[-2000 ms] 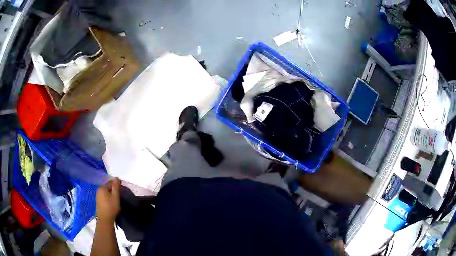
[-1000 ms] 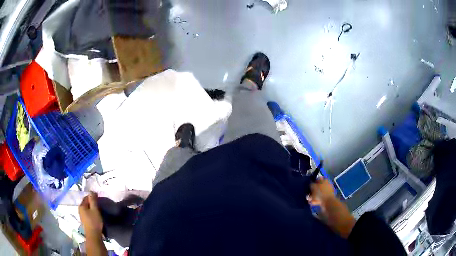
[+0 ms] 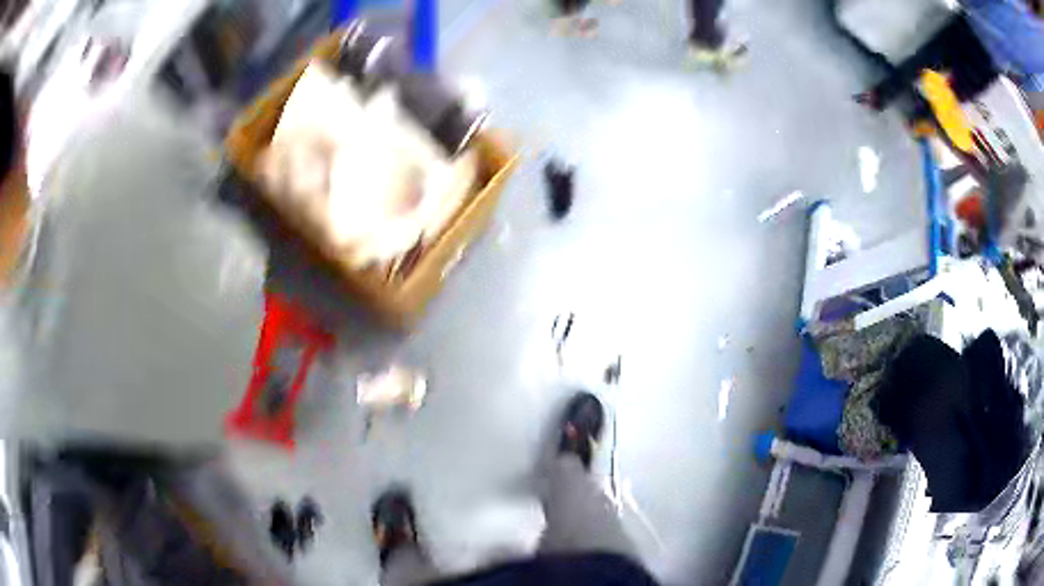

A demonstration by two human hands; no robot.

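Note:
Neither my left hand nor my right hand shows in the head view. With no hand in view, the grey floor lies nearest in front of me, with my two dark shoes and grey trouser legs at the bottom edge. A cardboard box holding pale, blurred pieces stands on the floor at the upper left. A red plastic stool or frame is beside it. The picture is blurred by motion.
A person in a light grey top is close at the left. Dark fabric hangs at the right, beside a white frame with blue ends. Scraps and a small dark object lie on the floor. Other people's feet show at the top.
Both my hands have left the picture. The view has moved forward along the floor; the blue baskets and white sheet are gone from view, and the cardboard box and person have appeared.

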